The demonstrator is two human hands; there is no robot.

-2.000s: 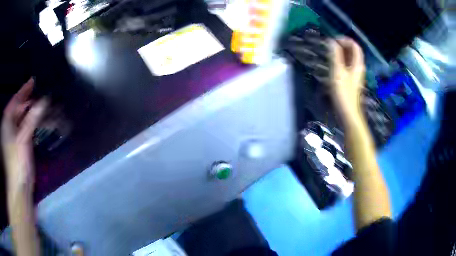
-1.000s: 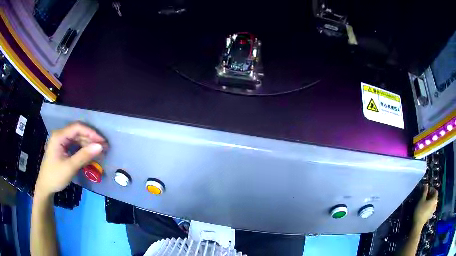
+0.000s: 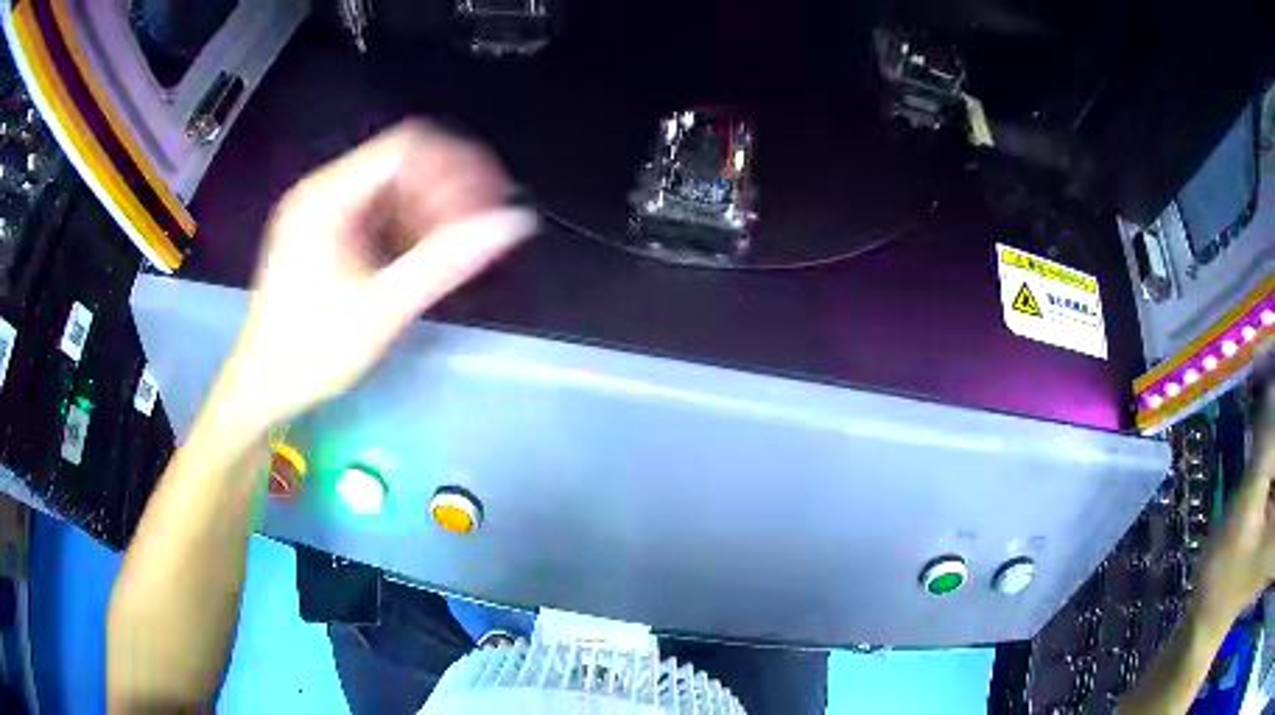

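Note:
The fixture (image 3: 696,189), a clear and metallic block with a red detail on top, sits on the black rotary table (image 3: 825,300) near its curved edge line. My left hand (image 3: 371,266) is blurred above the table's front left, to the left of the fixture and apart from it. Its fingers are curled; whether it holds a small part cannot be told. My right hand (image 3: 1247,538) is at the far right edge, cut off by the picture's rim, beside the black right tray (image 3: 1105,615). What its fingers hold is hidden.
The grey panel (image 3: 699,475) carries a glowing left white button (image 3: 361,489), an orange button (image 3: 455,511), a green button (image 3: 945,574) and a partly covered red emergency stop (image 3: 285,472). Yellow light bars (image 3: 98,140) flank the opening. Black trays (image 3: 70,419) stand left.
My left hand has moved from above the emergency stop up and right over the table. My right hand has moved right towards the picture's edge. The left white button now glows green.

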